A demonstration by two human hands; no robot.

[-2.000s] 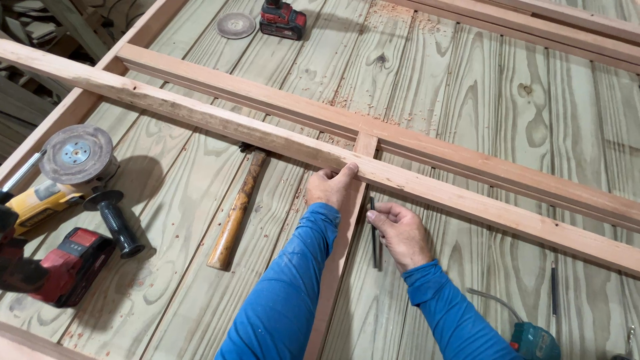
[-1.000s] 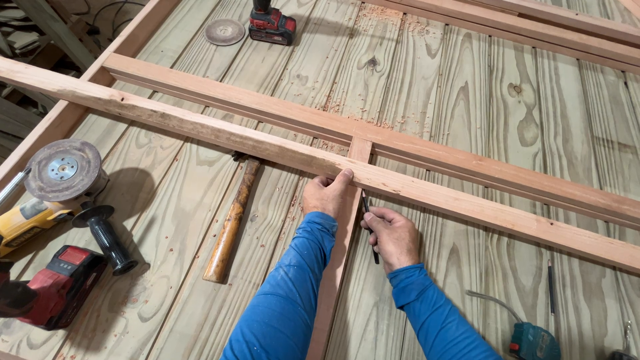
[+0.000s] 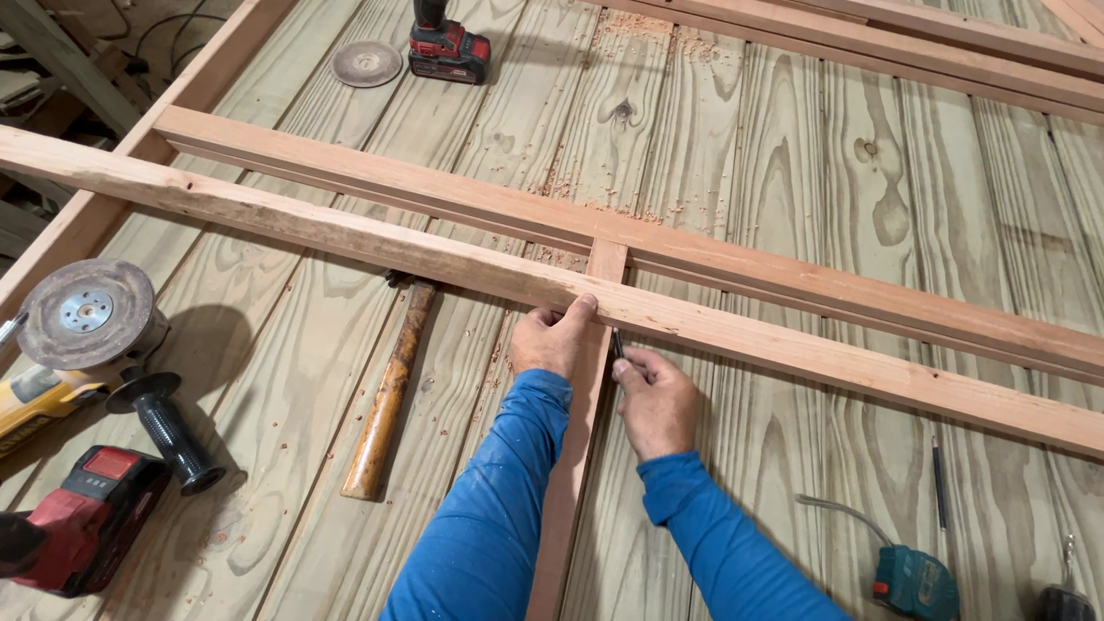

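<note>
A long wooden strip (image 3: 759,341) lies diagonally across a narrower upright piece (image 3: 573,483) of the wooden frame. My left hand (image 3: 549,339) grips the near edge of that strip where the two cross, its thumb on top. Just to the right, my right hand (image 3: 657,401) holds a thin dark marking tool, probably a pencil (image 3: 617,345), with its tip at the underside of the strip beside the crosspiece. Beyond the strip runs a frame rail (image 3: 828,280). A hammer (image 3: 392,388) with a wooden handle lies left of my left hand, its head mostly hidden under the strip.
An angle grinder (image 3: 90,315) and a red cordless tool (image 3: 95,522) lie at the left. Beyond the rail are an abrasive disc (image 3: 366,63), another cordless tool (image 3: 450,53) and wood shavings. A pencil (image 3: 939,483) and a green tool (image 3: 916,582) lie at the lower right.
My right hand has moved the thin dark tool up against the strip, close to the crosspiece; two seconds ago it pointed down beside it. My left hand keeps its hold on the strip.
</note>
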